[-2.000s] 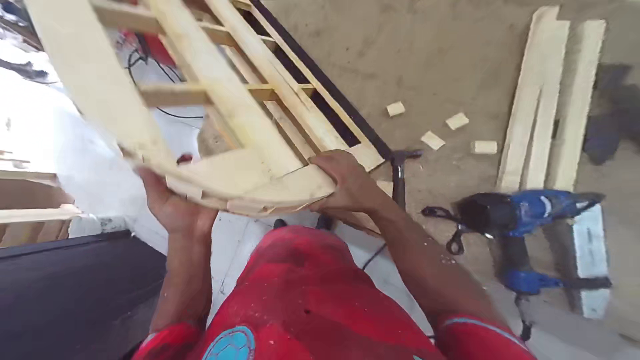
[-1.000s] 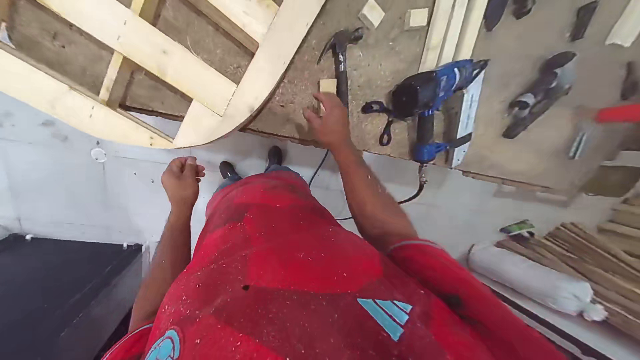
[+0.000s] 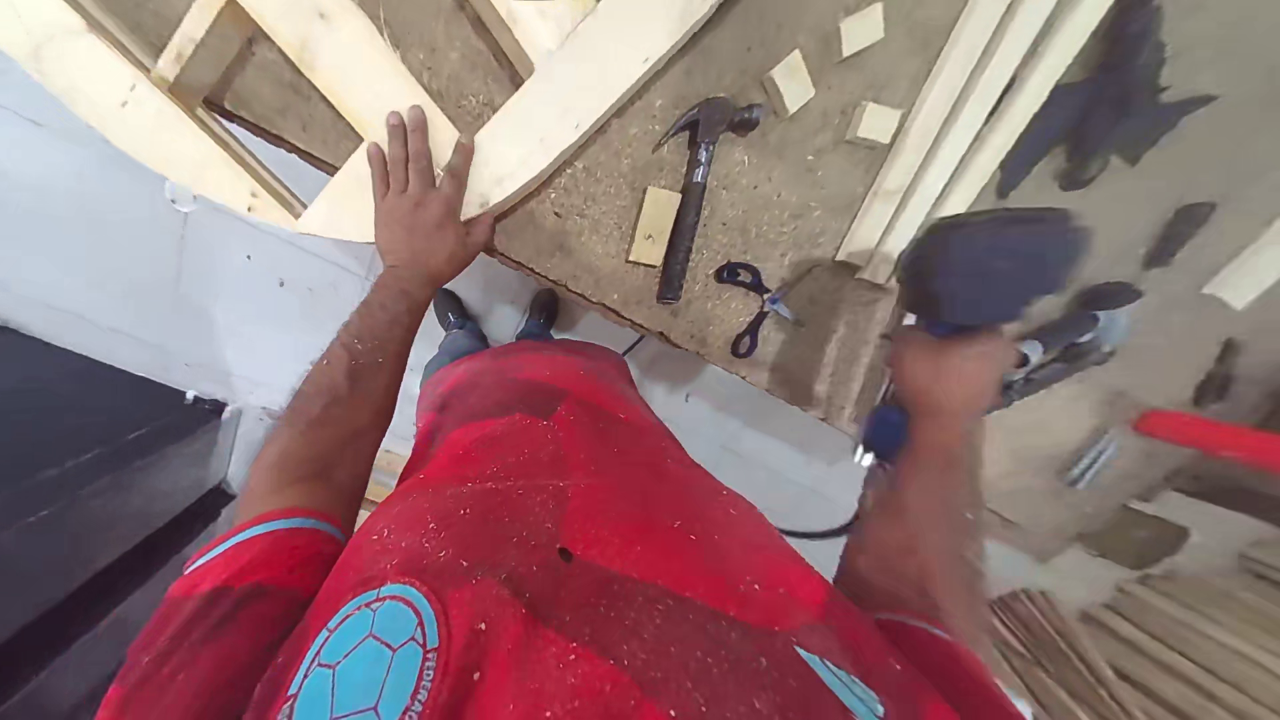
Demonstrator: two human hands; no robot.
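Observation:
My left hand lies flat, fingers spread, on the curved corner of a pale wooden frame. At the right, my right hand is closed around the handle of a blue and black pneumatic nailer, which is blurred and lifted over the bench. Between my hands a claw hammer lies on the worktop, with a small wood block beside its handle. Scissors with dark handles lie nearer the worktop's edge.
Several small wood blocks and long pale boards lie on the particleboard worktop. Farther right are a blurred power tool and a red object. A black box-like surface stands at lower left; wood strips are stacked at lower right.
My left hand has come up onto the frame's corner. My right hand has moved right from beside the hammer and taken hold of the nailer, uncovering the scissors.

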